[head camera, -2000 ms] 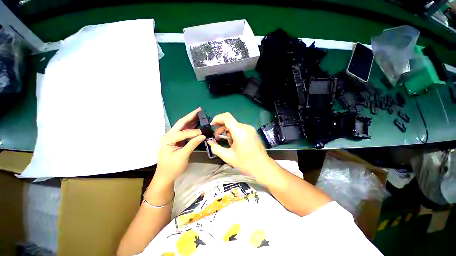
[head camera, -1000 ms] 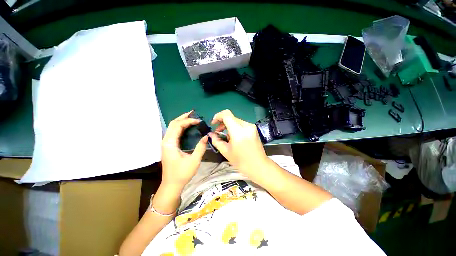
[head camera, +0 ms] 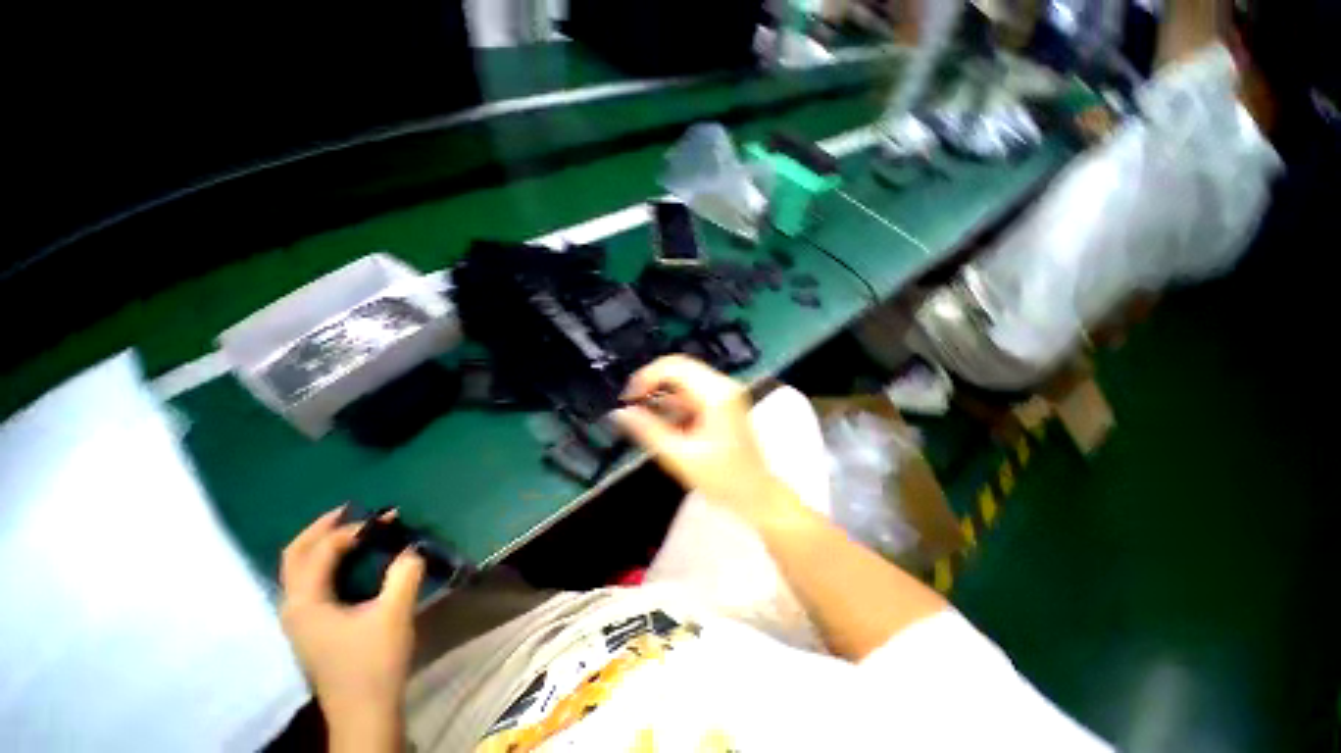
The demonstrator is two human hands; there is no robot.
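Observation:
The picture is blurred. My left hand holds a black plastic housing at the bench's front edge, right of the white sheet. My right hand is raised near the front of the heap of black housings, apart from my left hand. Its thumb and index finger are bent towards each other; a small dark trace shows between them, but I cannot tell if it is a held part.
A white box of grey bits stands left of the heap. A phone, clear bag and green block lie behind. White sheet at left. A person in pale clothing is at right; an open carton is below.
The view has swung to the right along the bench. My hands have moved apart: the left keeps the black housing, the right has come away from it towards the heap.

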